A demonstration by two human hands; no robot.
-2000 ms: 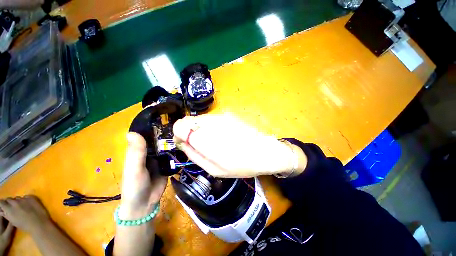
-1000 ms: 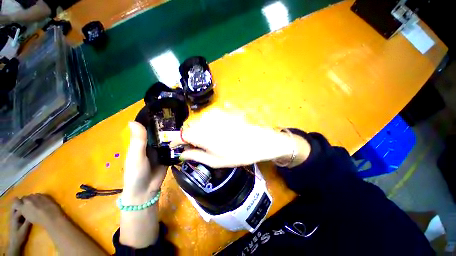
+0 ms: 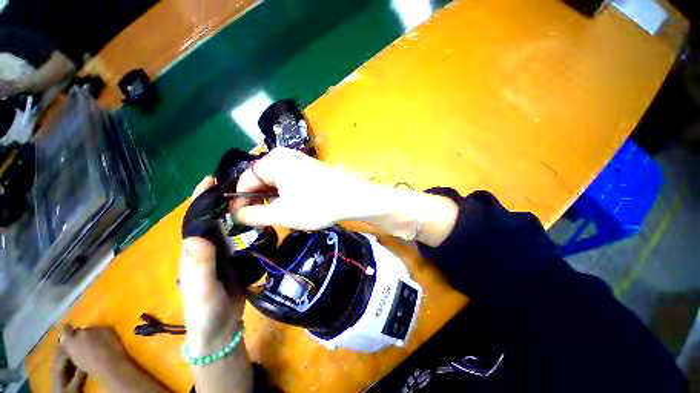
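Observation:
My left hand (image 3: 209, 295) holds a black camera head (image 3: 206, 216) with its open side facing right. My right hand (image 3: 295, 190) has its fingertips at the opening of this head, pinching something thin and dark. The white and black camera body (image 3: 368, 299) lies on its side near my lap, its round cavity open, with a silvery part inside. Red, blue and yellowish internal wires (image 3: 285, 270) run between head and body. Another camera head (image 3: 285, 127) with a silvery disc stands just beyond my hands, next to a further black part (image 3: 234, 164) partly hidden.
Stacked clear plastic trays (image 3: 80, 180) stand at the left. A pigtail cable (image 3: 160, 325) lies near another person's hands (image 3: 96, 355). A black head (image 3: 137, 87) sits across the green strip (image 3: 196, 100). A blue stool (image 3: 618, 192) stands right of the orange bench (image 3: 491, 100).
The view has shifted. The head is tilted more to the side, and my right hand has moved up to its opening. The body has turned, showing more of its cavity and wires.

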